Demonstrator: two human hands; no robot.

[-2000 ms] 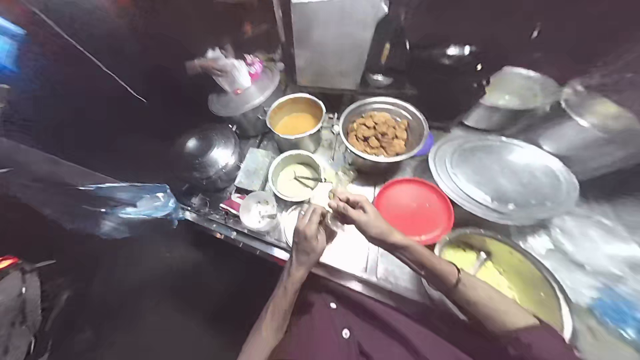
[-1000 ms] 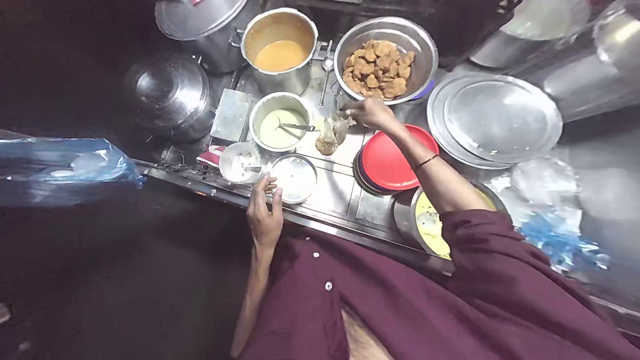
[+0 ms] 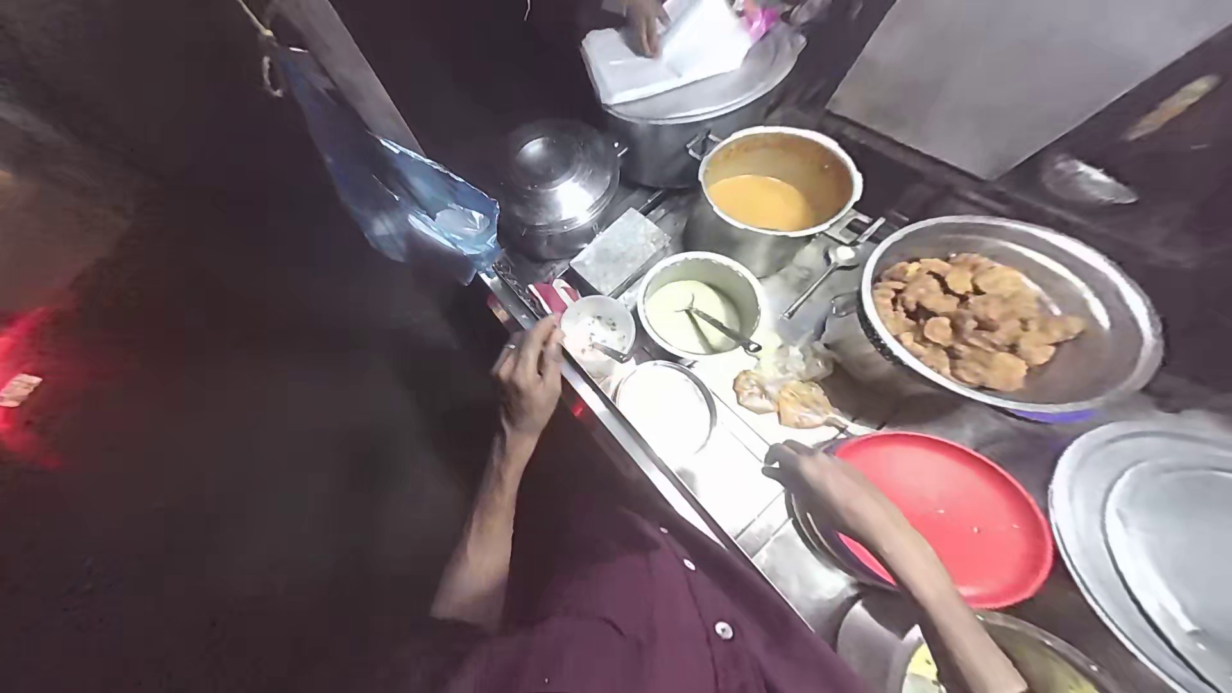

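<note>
My left hand (image 3: 531, 375) is at the counter's front edge, its fingers against the rim of a small white bowl (image 3: 597, 327) with a spoon in it. Over the left edge of a red plate (image 3: 948, 515) reaches my right hand (image 3: 813, 472); its fingertips are dark and blurred, so a hold cannot be told. Tied clear plastic bags of brown food (image 3: 804, 404) lie just beyond it. A round metal lid or plate (image 3: 664, 409) rests between my hands. Behind it stands a pot of pale green sauce (image 3: 693, 313) with a ladle.
A pot of orange curry (image 3: 770, 197), a metal basin of fried pieces (image 3: 982, 322) and a lidded pot (image 3: 558, 183) stand farther back. Large metal lids (image 3: 1169, 529) lie at right. A blue plastic bag (image 3: 443, 207) hangs at left. Another person's hand (image 3: 643, 24) touches paper at the top.
My hands, together two seconds ago, are now apart. My right hand has left the bagged food and moved to the red plate's edge. My left hand has reached the white bowl. The view has turned.
</note>
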